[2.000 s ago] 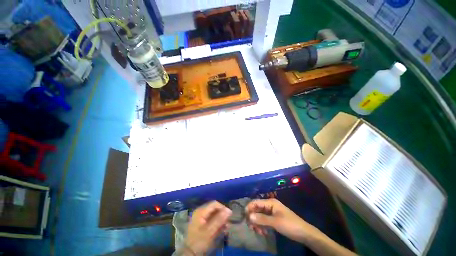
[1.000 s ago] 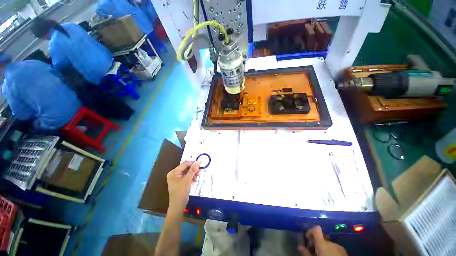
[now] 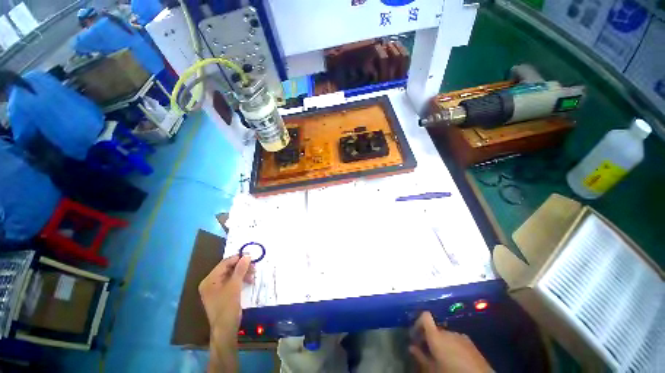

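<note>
My left hand (image 3: 224, 290) holds a thin black ring (image 3: 253, 252) at its fingertips over the left front part of the white paper cover (image 3: 350, 248). My right hand (image 3: 442, 345) is at the blue front edge, just below the green button; it is blurred and what its fingers touch cannot be told. The orange board (image 3: 328, 127) in its black frame lies behind. The glue syringe (image 3: 264, 120) hangs over its left black block (image 3: 289, 154). A second black block (image 3: 364, 146) sits on the board's right side.
A dark stick (image 3: 424, 196) lies on the paper. At right are a hot air gun (image 3: 510, 105) on a wooden block (image 3: 503, 143), loose dark loops (image 3: 511, 192), a white bottle (image 3: 611, 159) and an open carton (image 3: 553, 226). People in blue sit at far left.
The hands have moved apart from around the ring; my left hand brought it up over the paper's left front, and my right hand went to the front edge. The camera view has shifted.
</note>
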